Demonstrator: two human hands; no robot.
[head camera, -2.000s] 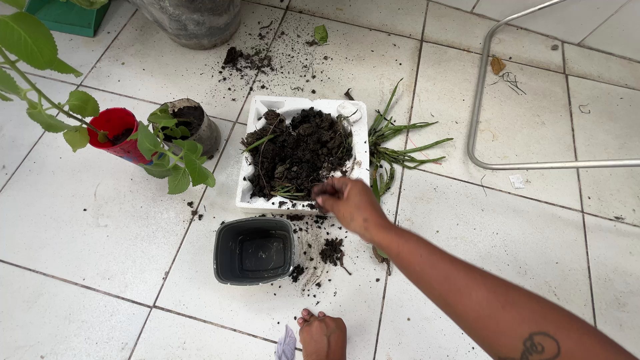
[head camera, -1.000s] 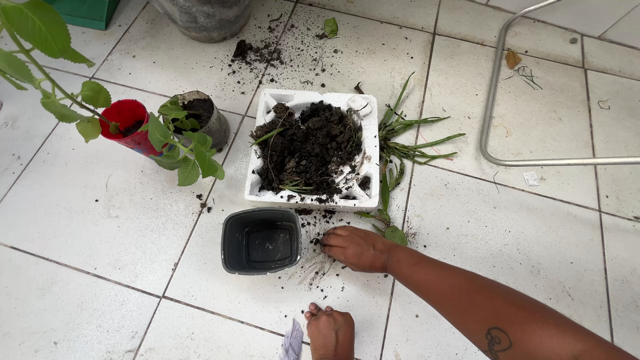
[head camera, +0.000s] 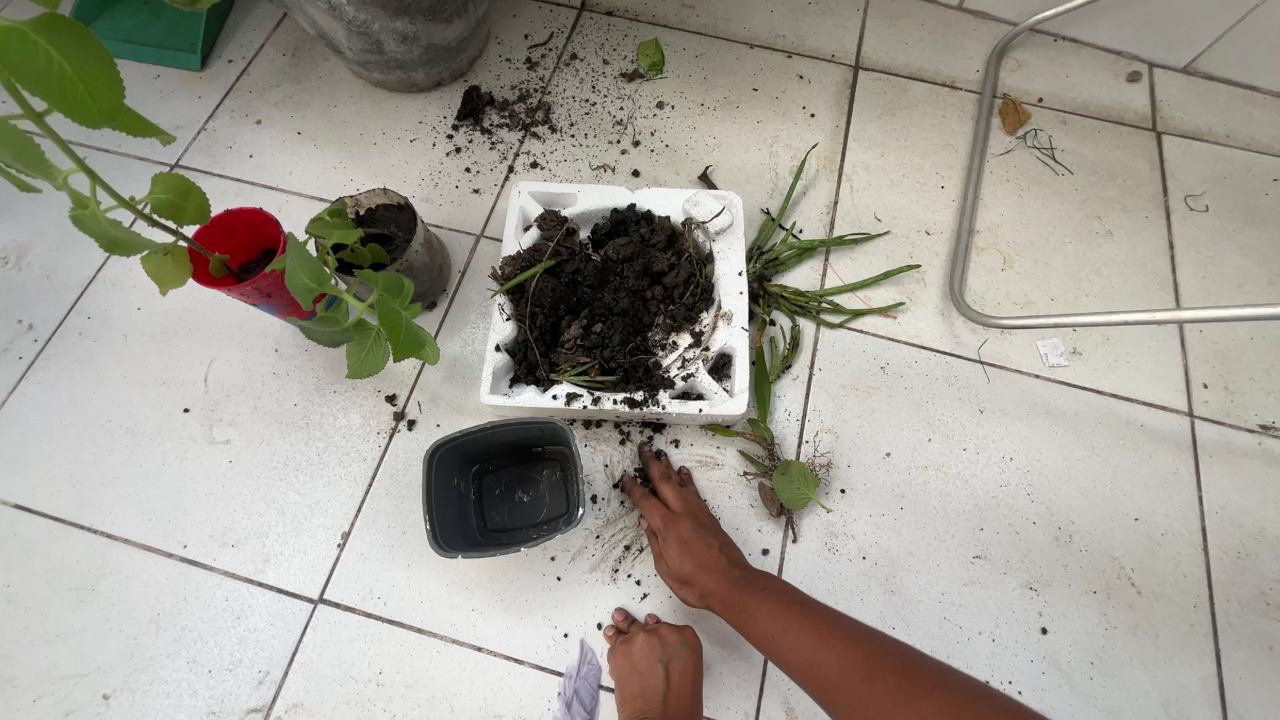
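My right hand rests on the white tiles, its soiled fingertips touching dark soil just below a white foam box. Dark clumpy soil with roots and bits of green leaf fills much of that box. Left of the hand stands a dark grey plastic pot, with only a few specks inside. My left hand is curled at the bottom of the view, beside a pale crumpled cloth; whether anything is inside its fingers is hidden. Uprooted long-leaved green plants lie against the box's right side.
A leafy plant grows from a red pot at left, next to a soil-filled container. A large grey pot and a green plastic object stand behind. A metal tube frame is at right. Soil litters the tiles.
My right hand has moved from the box's lower edge down to the floor, where its fingers are at the soil. The small soil pile there has shifted up toward the box.
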